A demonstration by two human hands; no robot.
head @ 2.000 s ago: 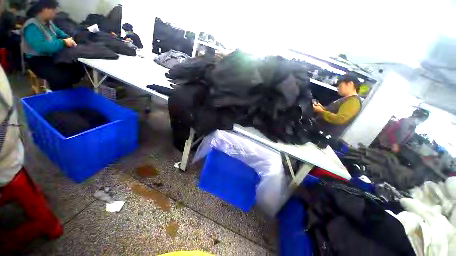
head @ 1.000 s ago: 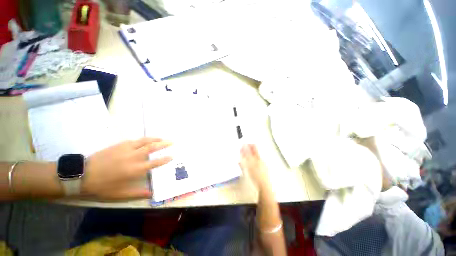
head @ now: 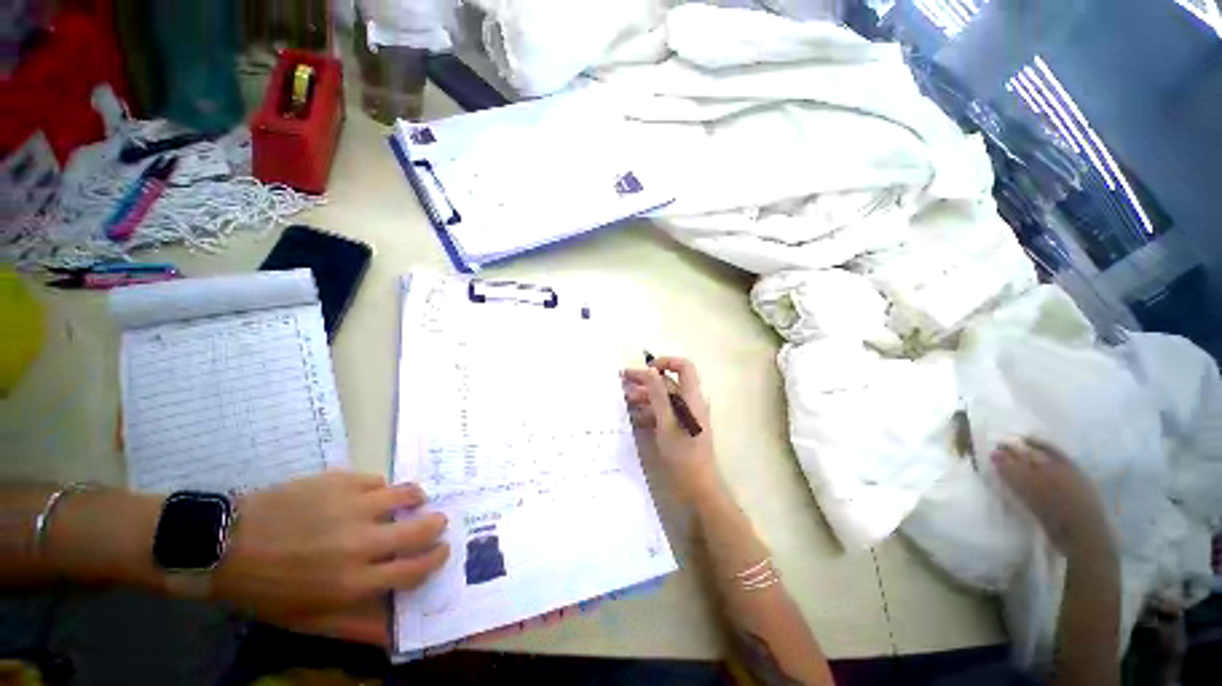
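Note:
A clipboard with a black clip holds printed record sheets [head: 536,375] in front of me; a small dark picture shows near the lower edge. My left hand [head: 335,543], with a watch on the wrist, lies over the sheets' lower left edge, fingers spread, holding nothing. My right hand [head: 670,416] is at the sheets' right edge and holds a dark pen [head: 678,407]. The form pad [head: 228,395] lies left of the clipboard, partly over a black smartphone [head: 324,263].
A second clipboard [head: 536,174] lies behind, beside heaped white garments [head: 871,389]. Another person's hand [head: 1052,489] rests on the garments at right. A red tape dispenser [head: 298,134], white cord [head: 221,201] and small pink and blue tools [head: 140,201] are at back left.
The view has turned from the factory floor to the table. Since one second ago, the pen has become visible in my right hand, and another person's hand has appeared on the garments.

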